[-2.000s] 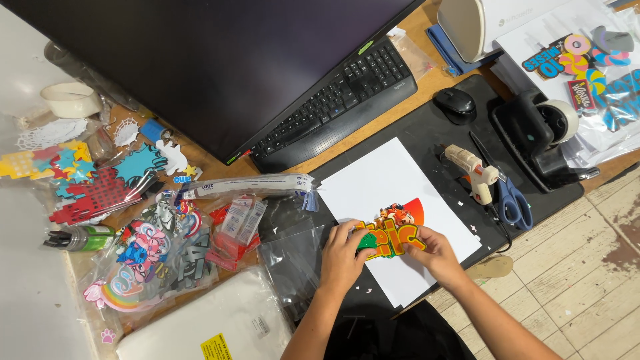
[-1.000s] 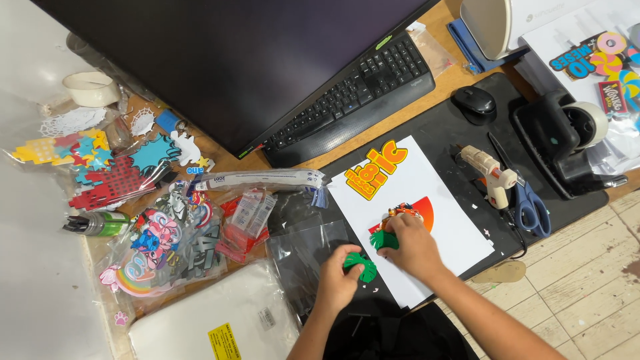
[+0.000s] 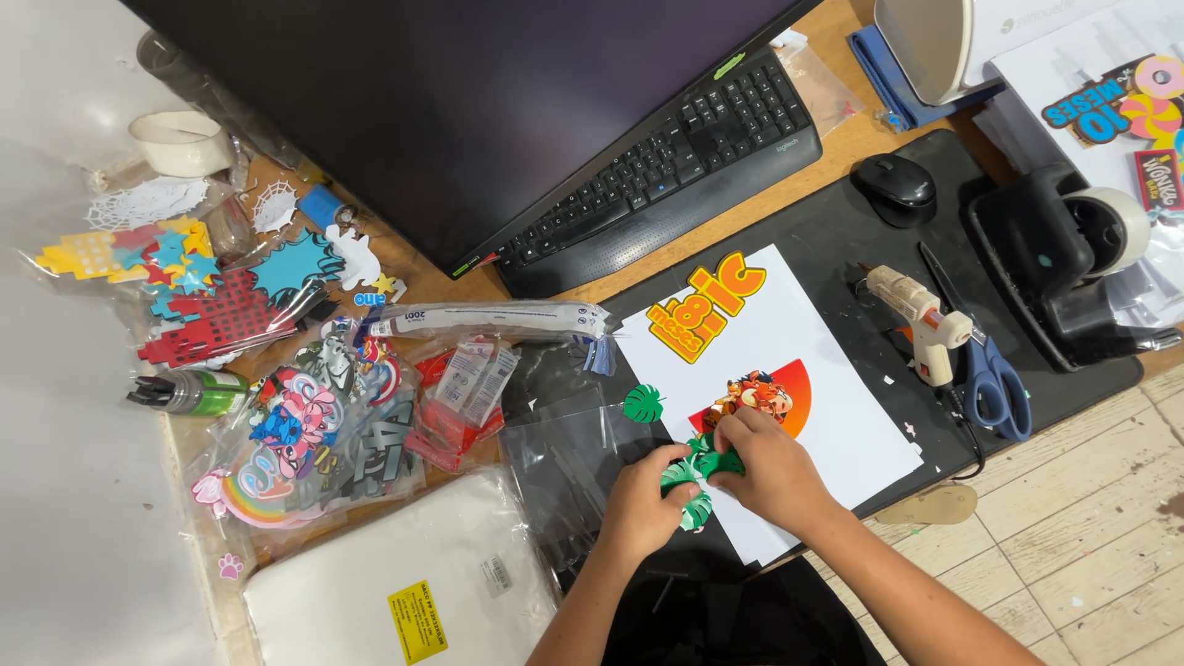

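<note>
My left hand (image 3: 652, 504) pinches green paper leaves (image 3: 683, 481) at the lower left edge of the white paper sheets (image 3: 814, 370). Beside it, my right hand (image 3: 768, 467) has its fingers on more green leaf cutouts, partly hidden under them. A single green leaf cutout (image 3: 644, 403) lies at the sheets' left edge. Just above my right hand is a red-orange quarter-circle cutout (image 3: 797, 393) with cartoon animal figures (image 3: 757, 392) on it. Yellow and orange lettering cutouts (image 3: 689, 326) rest on the upper left of the sheets.
A hot glue gun (image 3: 925, 324), blue-handled scissors (image 3: 994, 393), a tape dispenser (image 3: 1036, 250) and a mouse (image 3: 895, 188) are at right. Behind are a keyboard (image 3: 666, 166) and monitor (image 3: 481, 102). Bags of paper cutouts (image 3: 305, 435) and a plastic-wrapped pack (image 3: 398, 573) lie left.
My hands have left the lettering, which now lies higher on the sheets, and have come together over green leaves. One leaf now lies alone at the sheets' left edge.
</note>
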